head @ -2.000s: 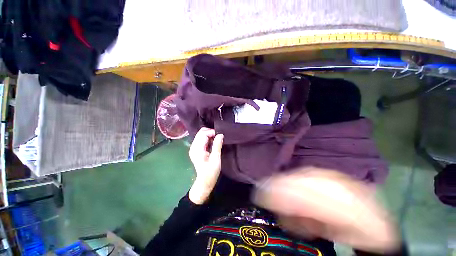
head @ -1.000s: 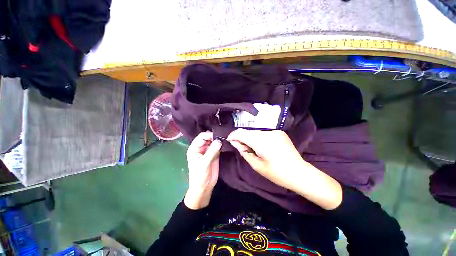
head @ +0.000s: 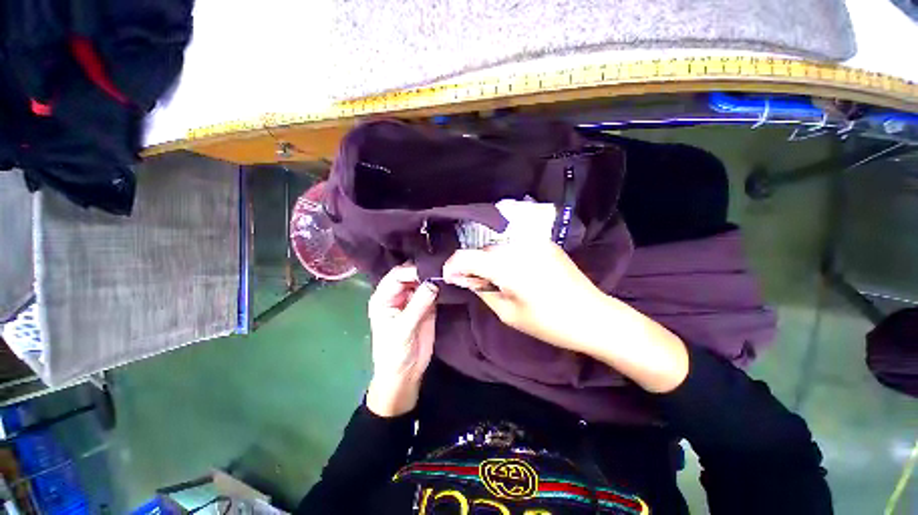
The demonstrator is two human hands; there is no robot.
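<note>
Plum trousers (head: 523, 347) lie over the lap, with the waist opening spread toward the table and the legs to the right. My left hand (head: 401, 337) pinches the waistband end between thumb and fingers. My right hand (head: 544, 292) is closed at the fingertips just right of it, by a tiny glint between the hands; whether it holds a needle is too small to tell. A white label (head: 531, 216) shows inside the waist, partly behind my right hand. A dark strip with white lettering (head: 567, 206) runs beside it.
A white table edged with yellow measuring tape (head: 604, 72) crosses the top, with grey cloth (head: 604, 30) on it. Dark garments with red details (head: 91, 91) hang at the upper left. A grey cloth-covered stand (head: 141, 262) and red mesh bin (head: 317, 236) are left.
My right hand has come from a blurred position low on the right to the waistband end beside my left hand. My left hand still pinches the cloth. The view has shifted slightly.
</note>
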